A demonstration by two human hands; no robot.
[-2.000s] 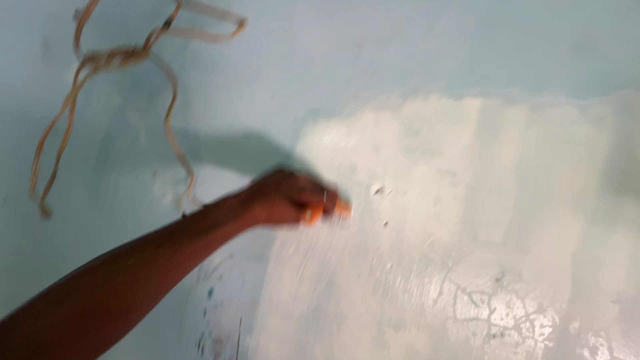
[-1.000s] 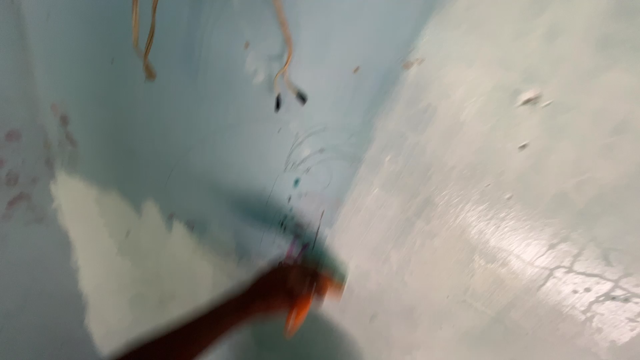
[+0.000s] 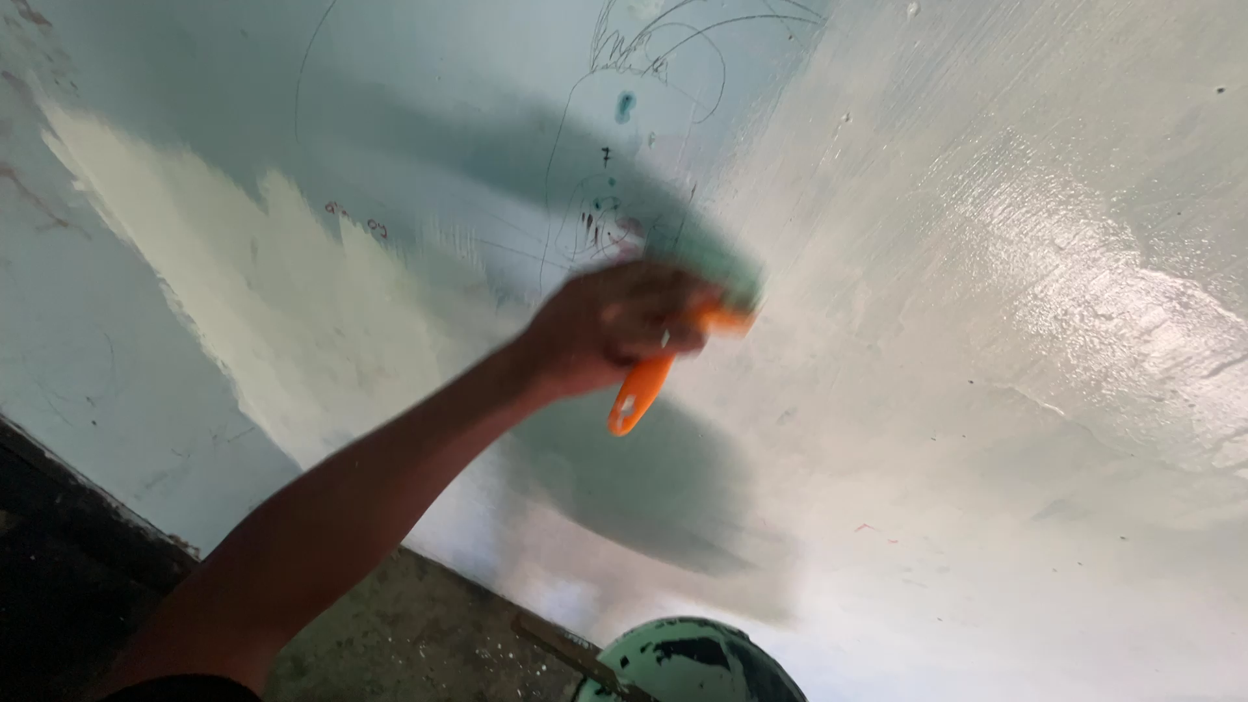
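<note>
My left hand (image 3: 624, 327) reaches in from the lower left, closed around the orange handle of a paintbrush (image 3: 642, 395). The handle's end, with a hole in it, hangs below my fingers. The brush head is blurred at the right of my hand, against or close to the painted wall (image 3: 926, 409); contact cannot be told. Pale, glossy paint covers the wall on the right, and a pale patch (image 3: 322, 322) lies on the left. Between them, above my hand, the bluish wall bears pencil and coloured marks. My right hand is out of view.
At the bottom edge stands a green, paint-stained bucket (image 3: 692, 658), with a dark flat strip (image 3: 575, 648) across its rim. Speckled floor (image 3: 429, 629) shows beside it. A dark edge (image 3: 88, 492) runs along the lower left of the wall.
The view has swung down the wall, bringing the bucket and floor in and leaving the hanging cords out. My left hand has moved down the wall from beside the cords, with the orange brush still in it.
</note>
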